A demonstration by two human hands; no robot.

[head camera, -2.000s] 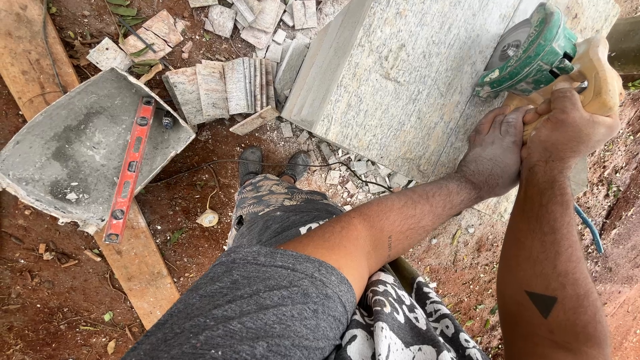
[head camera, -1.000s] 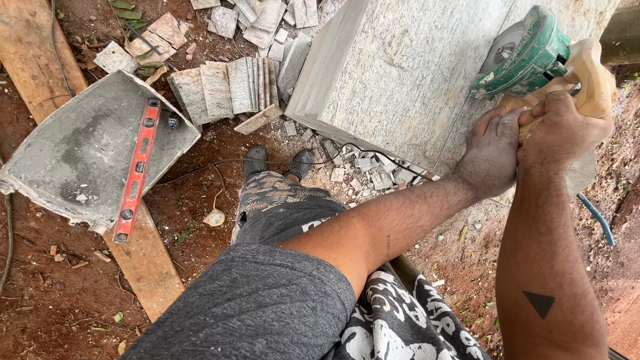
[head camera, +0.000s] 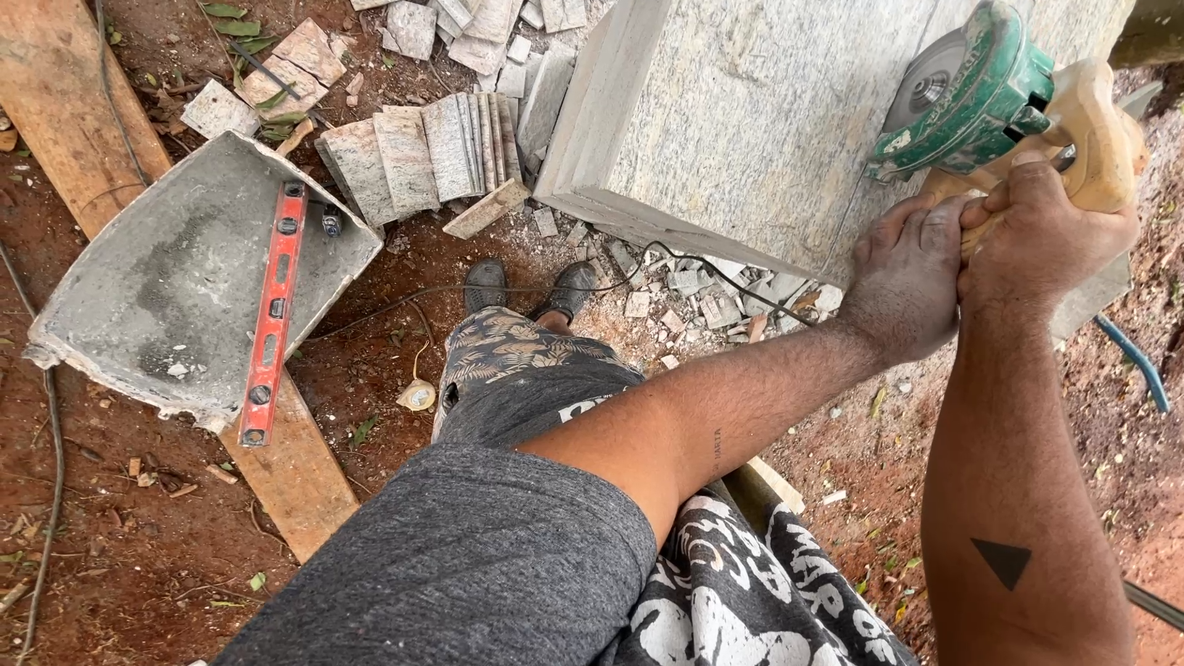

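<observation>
My left hand (head camera: 911, 273), grey with dust, is closed on the yellow handle area of a handheld circular stone saw (head camera: 980, 106). Beside it, my right hand (head camera: 1045, 222) grips the saw's rear handle, the two hands touching. The green blade guard leaves part of the disc exposed, and its lower edge is at the top face of a grey-veined stone slab (head camera: 740, 120). A thin straight line runs along the slab near the saw. Whether the disc is spinning, and its contact with the stone, cannot be told.
A red spirit level (head camera: 273, 314) lies in a grey trough-like container (head camera: 176, 268), over a wooden plank (head camera: 291, 462). Stone tiles (head camera: 407, 157) lean near the slab. Stone offcuts (head camera: 703, 296) and a black cable (head camera: 601, 289) lie by my feet; a blue hose (head camera: 1138, 361) is at right.
The saw and both hands have shifted slightly toward the lower left over the slab. The black cable's loop beside my feet has moved up. Both hands have kept their hold.
</observation>
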